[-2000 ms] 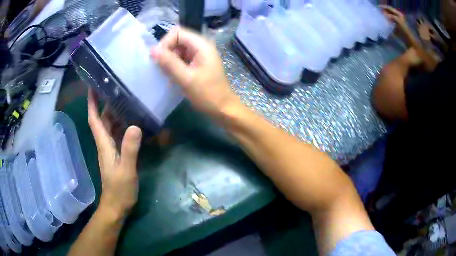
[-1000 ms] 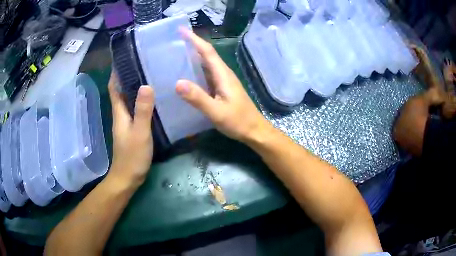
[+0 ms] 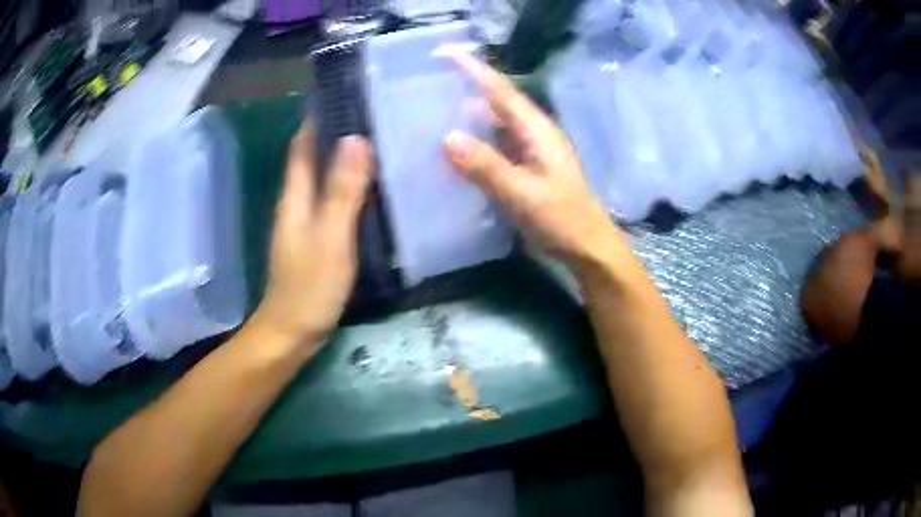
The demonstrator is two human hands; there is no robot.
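A translucent housing (image 3: 424, 151) with a black slotted base (image 3: 343, 101) along its left side is held above the green bench, tilted on its side. My left hand (image 3: 318, 237) holds it at the black base, thumb on the front and fingers behind. My right hand (image 3: 535, 172) is at the housing's right side, with thumb and fingertips on or close to the frosted face. Its grip is blurred. The far side of the unit is hidden.
Open translucent housings (image 3: 182, 232) stand in a row at left. Assembled units (image 3: 707, 121) stand packed at right by bubble wrap (image 3: 747, 273). Boards and yellow-black tools (image 3: 111, 81) lie at back left by a white sheet (image 3: 182, 76). A person's arm (image 3: 843, 288) is at far right.
Since the earliest frame, the unit has turned more upright and my right hand has opened from a pinch to spread fingers. The view has shifted, so the unit now appears farther right.
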